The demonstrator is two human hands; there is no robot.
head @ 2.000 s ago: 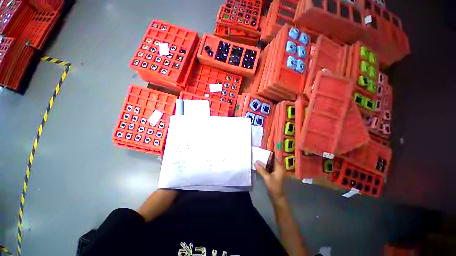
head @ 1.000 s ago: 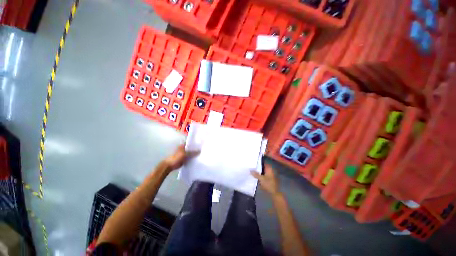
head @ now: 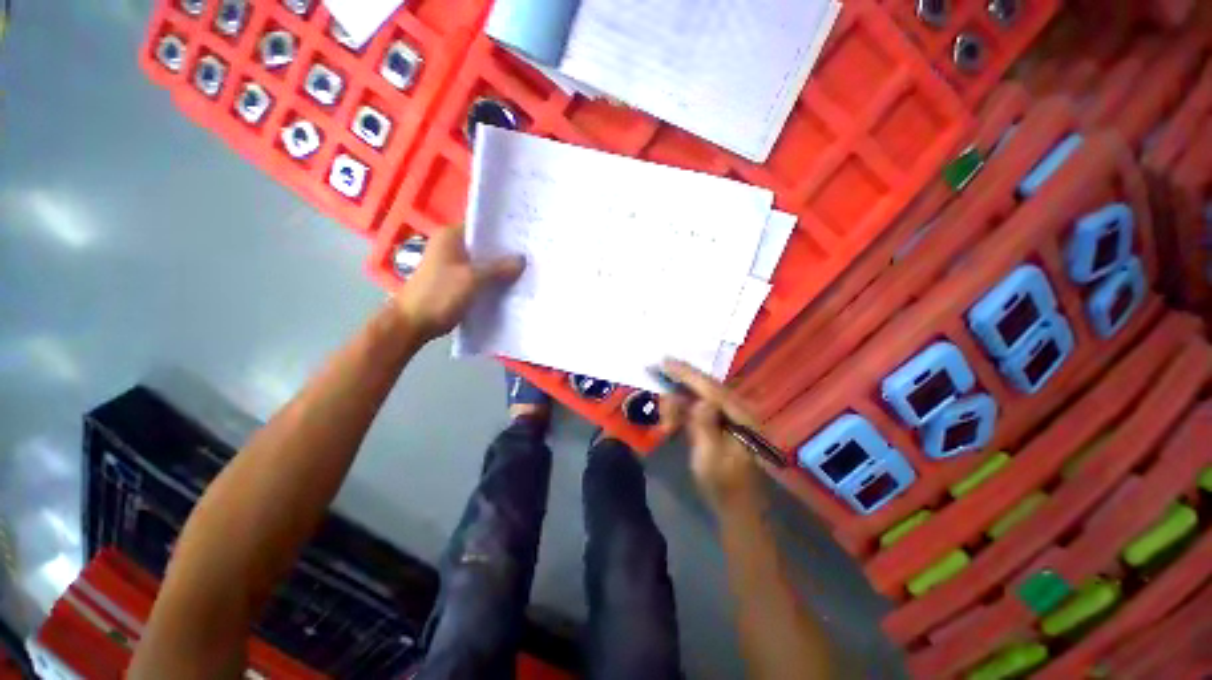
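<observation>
The white count sheets (head: 611,259) with faint handwriting lie or are held over the front of a red-orange compartment tray (head: 871,173). My left hand (head: 452,286) grips their left edge, thumb on top. My right hand (head: 705,419) is at their lower right corner and holds a dark pen (head: 755,442); its fingers overlap the paper edge. Smaller white slips stick out at the sheets' right side. A notepad (head: 698,67) with a pale blue rolled edge lies on the tray behind. A few dark round parts (head: 594,387) show in the tray's front pockets.
A tray of silver-rimmed small parts (head: 323,85) is at the upper left. Stacked trays with light-blue housings (head: 930,383) and lime-green housings (head: 1083,607) stand on the right. A black plastic pallet (head: 173,452) is on the floor at the lower left, beside my legs.
The view is closer to the trays. The sheets are now over the tray's front, where they were nearer my legs. The pen now shows in my right hand. Both hands have stayed at the sheets.
</observation>
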